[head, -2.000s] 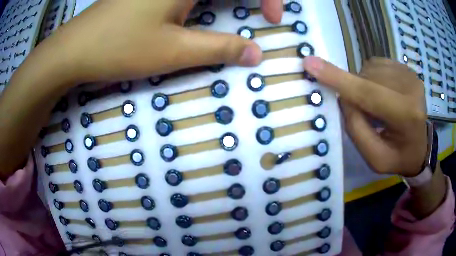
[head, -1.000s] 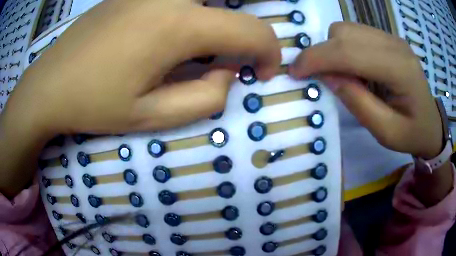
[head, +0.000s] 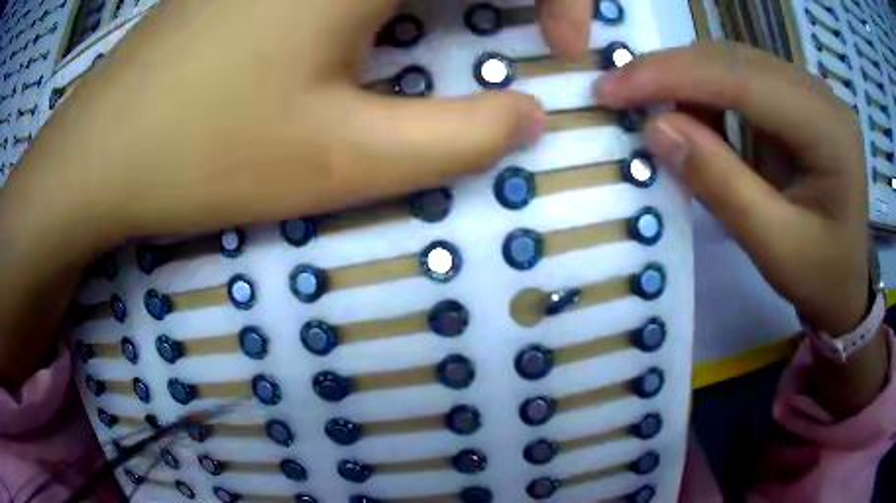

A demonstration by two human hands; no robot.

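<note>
A white tray (head: 481, 324) with columns of dumbbell-shaped slots fills the middle, a small round dark-rimmed part at most slot ends. One displaced part (head: 562, 301) stands edge-on beside its bare tan hole in the right column. My left hand (head: 295, 128) lies across the upper left of the tray, thumb tip on a slot of the right column, fingers apart. My right hand (head: 648, 103) is at the tray's upper right edge, thumb and forefinger apart around a slot end, partly hiding the disc there. I see nothing held in either hand.
Stacked trays (head: 752, 29) stand behind at the upper right, with another filled tray (head: 835, 69) beside them. More filled trays (head: 29, 74) are at the upper left. Yellow tape (head: 742, 365) edges the white bench at right. Blurred dark strands (head: 157, 432) cross the lower left.
My left thumb and fingers have spread apart after coming close together a second ago. My right thumb and forefinger have also parted. The tray has shifted slightly; the displaced part stays edge-on.
</note>
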